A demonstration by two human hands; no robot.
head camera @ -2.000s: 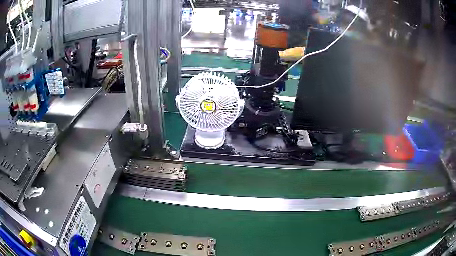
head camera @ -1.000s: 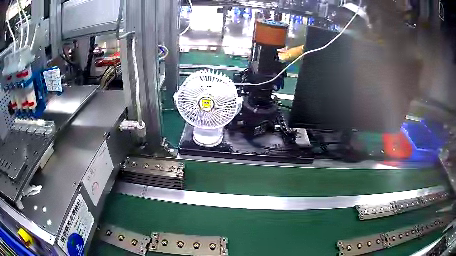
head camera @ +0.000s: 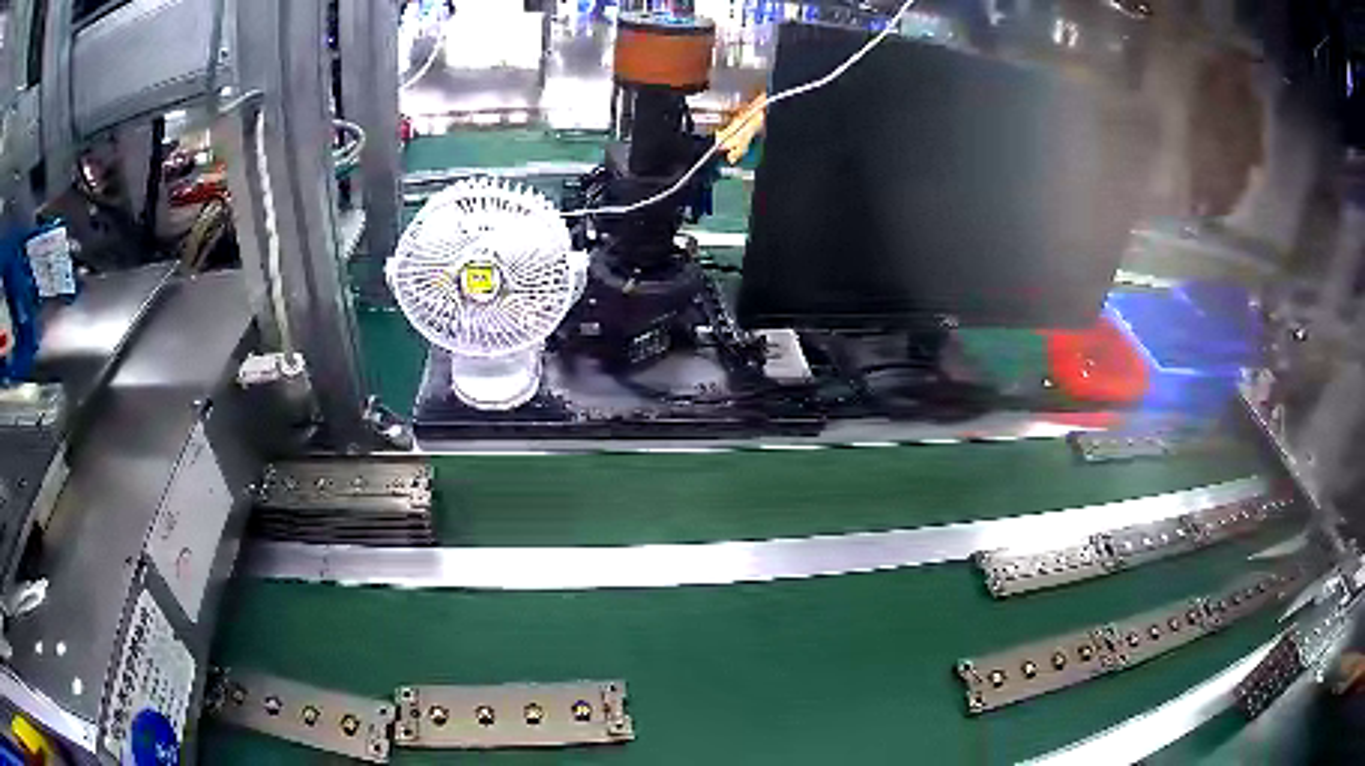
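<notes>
Neither of my hands can be made out. A fixture plate [head camera: 512, 715] with four round seats lies on the green conveyor belt [head camera: 749, 659] at the near edge. Another plate [head camera: 307, 711] lies at its left end. More plates [head camera: 1115, 641] lie end to end on the belt at right. A second row of plates [head camera: 1048, 566] lies along the metal rail at right. A stack of plates [head camera: 347, 501] stands beyond the rail at left, beside the machine.
The stainless machine [head camera: 127, 434] and an upright metal post [head camera: 307, 225] stand at left. A white fan [head camera: 487, 285], a black stand [head camera: 647, 240] and a black monitor [head camera: 913, 187] stand beyond. Red [head camera: 1093, 367] and blue [head camera: 1190, 344] bins are blurred at right. The upper right is smeared.
The view has turned right, so the fan, post and machine sit further left. The near plates have moved right along the belt relative to the rail. A small plate strip now shows near the red bin.
</notes>
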